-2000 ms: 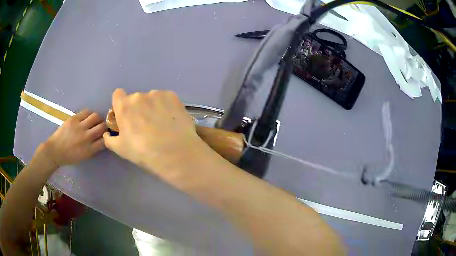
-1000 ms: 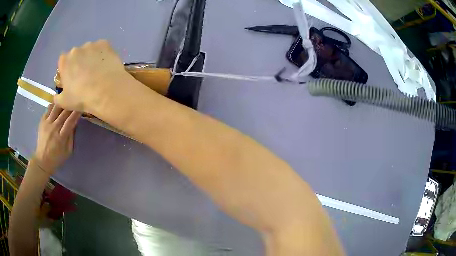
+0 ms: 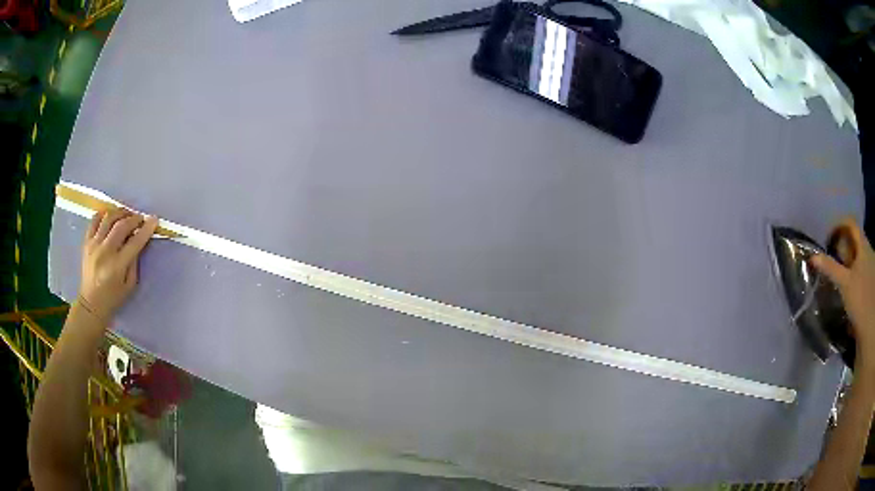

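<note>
A long white fabric strip [image 3: 441, 312] lies across the grey padded table, narrow and folded from my left hand to its right end. At the far left it is wider, with the tan template strip [image 3: 84, 198] lying on it. My left hand [image 3: 120, 245] rests flat with its fingertips on the strip and template at the left. My right hand [image 3: 849, 283] is at the right edge of the picture, partly cut off, on the handle of the steam iron [image 3: 804, 283]. The iron stands at the table's right side, apart from the strip.
A phone [image 3: 595, 81] lies over black scissors [image 3: 446, 21] at the far side. A heap of white pieces [image 3: 768, 72] is at the far right. Another white piece [image 3: 257, 8] is at the far edge. White cloth [image 3: 307, 446] hangs at the near edge of the grey table [image 3: 365, 173].
My right hand has moved with the iron from the left of the strip to the far right. The hose has left the middle of the view. My left hand remains at the strip's left part.
</note>
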